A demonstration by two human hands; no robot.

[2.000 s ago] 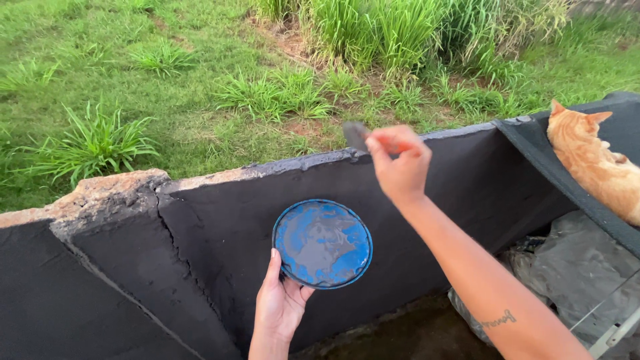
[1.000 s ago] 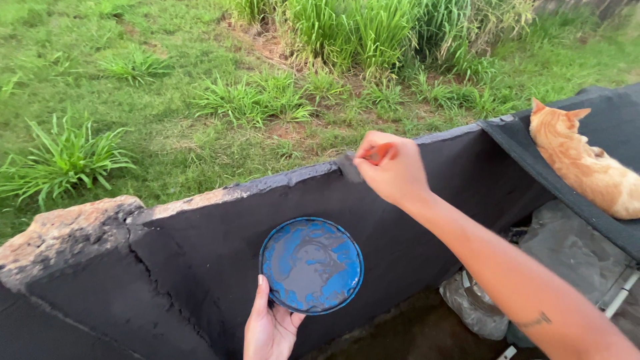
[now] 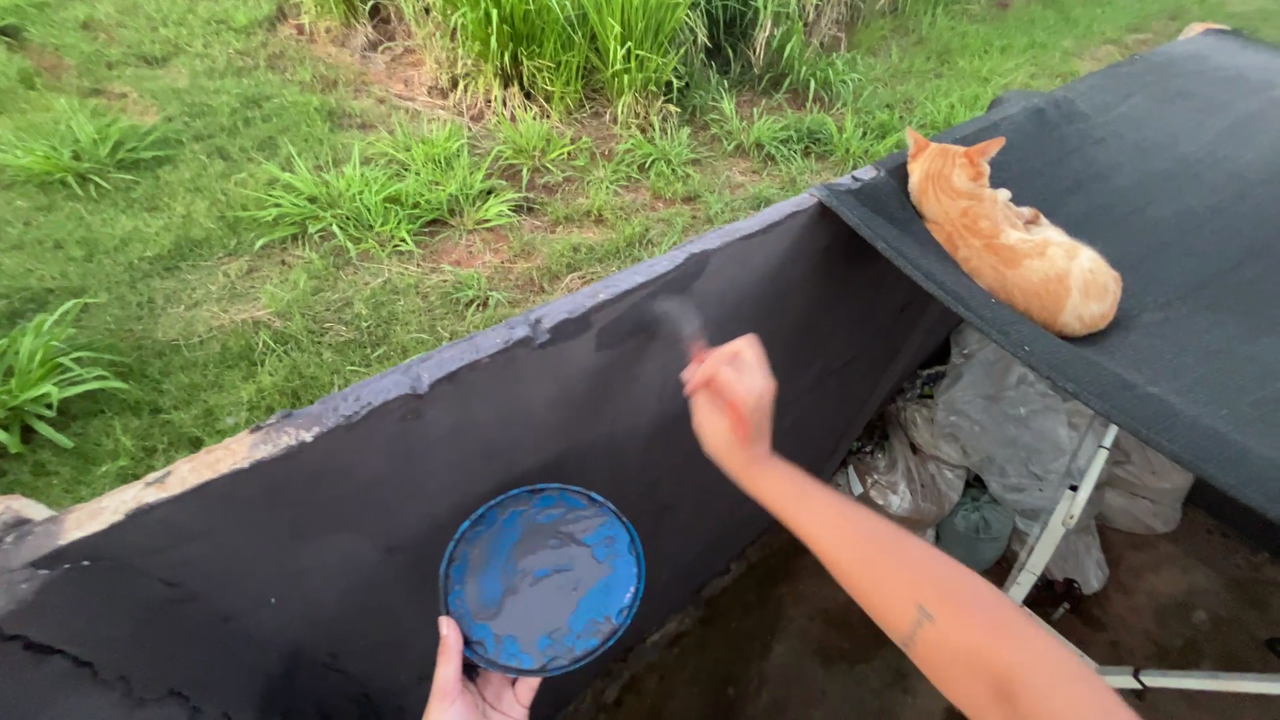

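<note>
My left hand grips the lower edge of a round blue lid, which is smeared with dark grey paint. Up and to the right of it, my right hand is closed around a paintbrush; the handle looks reddish and the bristles are blurred. The bristle end is close to the inner face of a dark-painted wall, a little below its top edge; whether it touches cannot be told. Grey paint covers much of the wall's top, while bare, rough masonry shows at the left.
An orange cat lies on dark fabric stretched at the right. Beneath it are filled plastic bags and a white metal frame. Grass grows beyond the wall, and a crack runs along its lower left.
My right hand with the brush has moved from the wall's top edge to its inner face. The left hand still holds the lid. The view has shifted to the right.
</note>
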